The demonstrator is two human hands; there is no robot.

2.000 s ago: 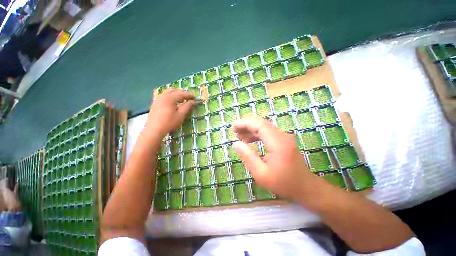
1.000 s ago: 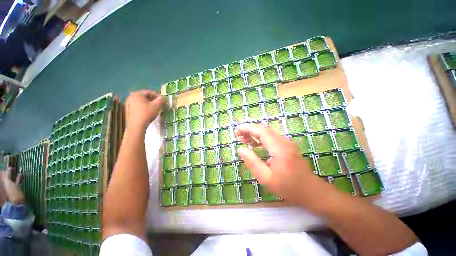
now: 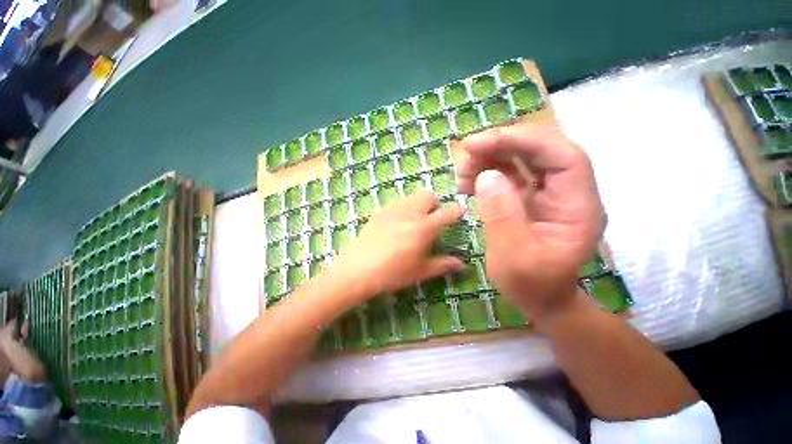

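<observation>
Rows of small green circuit boards point(image 3: 349, 128) lie on a tan cardboard sheet point(image 3: 297, 176) in front of me. The sheet shows bare strips at its upper left and upper right. My left hand point(image 3: 395, 241) reaches over the middle rows, thumb and index finger spread on either side of a board point(image 3: 458, 234); whether it grips that board is unclear. My right hand point(image 3: 547, 217) is raised over the right part of the sheet, palm turned up and fingers curled around a thin, light-coloured tool point(image 3: 524, 170), which is hardly visible. The hands hide several boards.
Stacked loaded sheets point(image 3: 122, 303) stand at the left, with a person's hand point(image 3: 19, 351) and blue sleeve beyond. Another partly filled sheet point(image 3: 745, 130) is at the right. White padding point(image 3: 669, 191) lies under the central sheet. A dark-green surface point(image 3: 287, 65) runs along the far side.
My left hand has moved from the sheet's left edge to its middle rows. My right hand has moved up and right and turned its palm upward. The view has shifted slightly.
</observation>
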